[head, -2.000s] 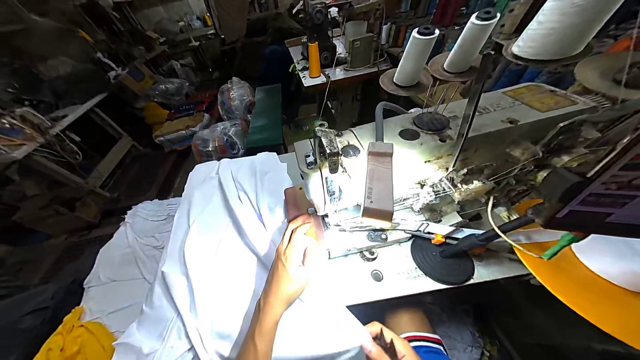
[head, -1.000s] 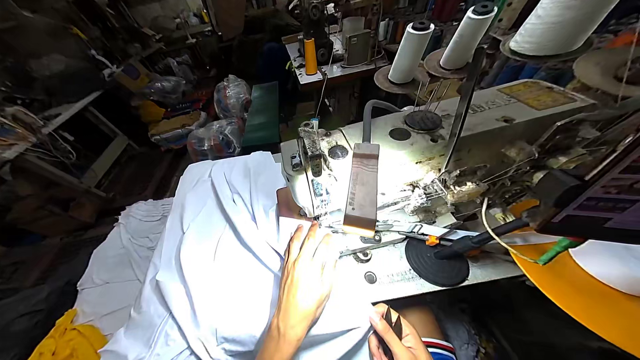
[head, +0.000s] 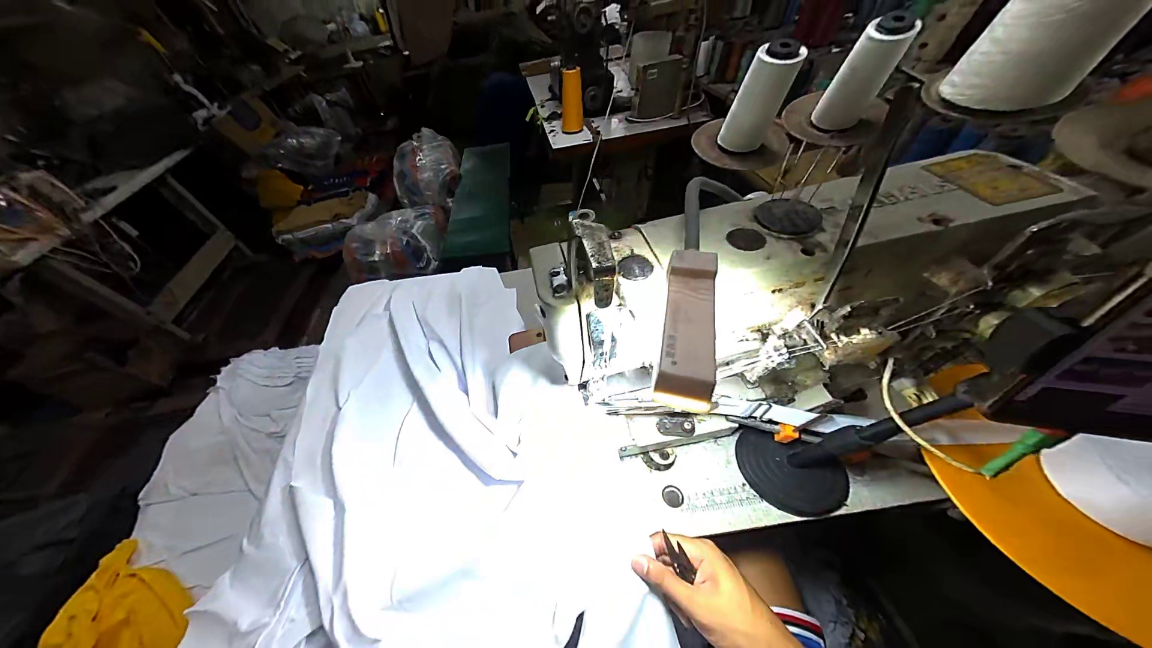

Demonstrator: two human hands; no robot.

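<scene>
White fabric [head: 423,468] is spread over the left end of an industrial sewing machine's bed and hangs off to the left. Its part near the needle area is washed out by a bright lamp [head: 686,333]. At the fabric's lower right edge, my right hand [head: 711,589] holds small dark thread snips [head: 677,556], blades pointing up; thumb and fingers also touch the cloth. My left hand does not show. The sewing machine's head [head: 576,306] stands just right of the fabric, beside a small brown tab [head: 526,339].
White thread cones [head: 760,94] stand above the machine. A black round base [head: 792,472] with an arm carries a screen [head: 1080,360] at right. Orange and white material [head: 1017,504] lies below it. Yellow cloth [head: 117,598] is at lower left; bagged bundles [head: 396,243] lie behind.
My left hand, on the fabric near the needle area in both earlier frames, is out of sight. My right hand remains at the cloth's lower right edge, with the snips showing more fully.
</scene>
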